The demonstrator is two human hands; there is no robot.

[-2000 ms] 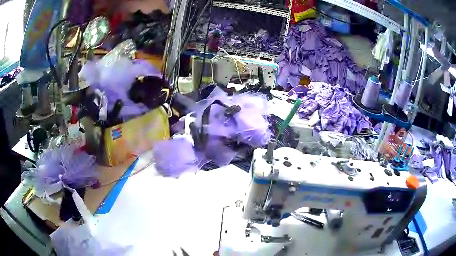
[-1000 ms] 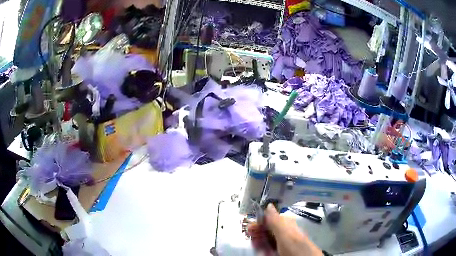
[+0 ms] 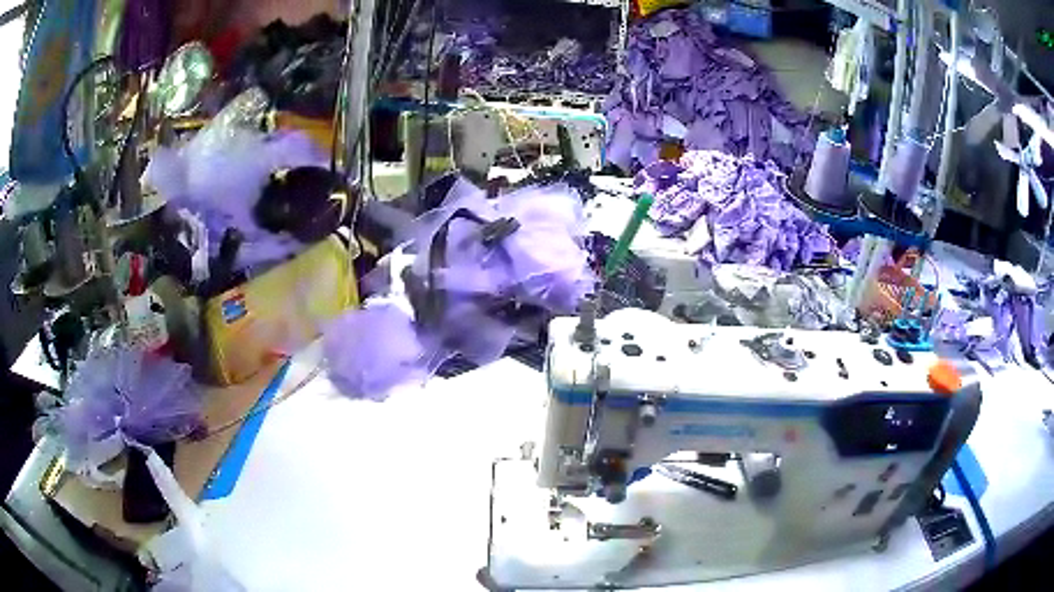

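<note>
Neither of my hands shows in the head view now. The white sewing machine [image 3: 740,405] with its blue stripe lies nearest in front. Its needle area [image 3: 566,491] is at the left end of the head, with no hand at it. Slim dark tweezers or snips [image 3: 697,480] lie on the machine bed under the arm. A lilac tulle bunch [image 3: 127,399] with a pale strip [image 3: 179,491] hanging from it lies at the left edge of the table. More lilac tulle [image 3: 526,243] with black straps lies behind the white table top [image 3: 370,491].
A yellow bag [image 3: 283,303] stands at left beside a blue strip [image 3: 245,434]. A green stick [image 3: 629,235] stands behind the machine head. Purple fabric pieces [image 3: 740,208] are heaped behind. Thread cones [image 3: 829,168] stand at right, near an orange basket [image 3: 892,289].
A hand that was at the needle area one second ago is out of view now. The dark tips at the table's near edge, seen earlier, no longer show. The scene has shifted slightly left.
</note>
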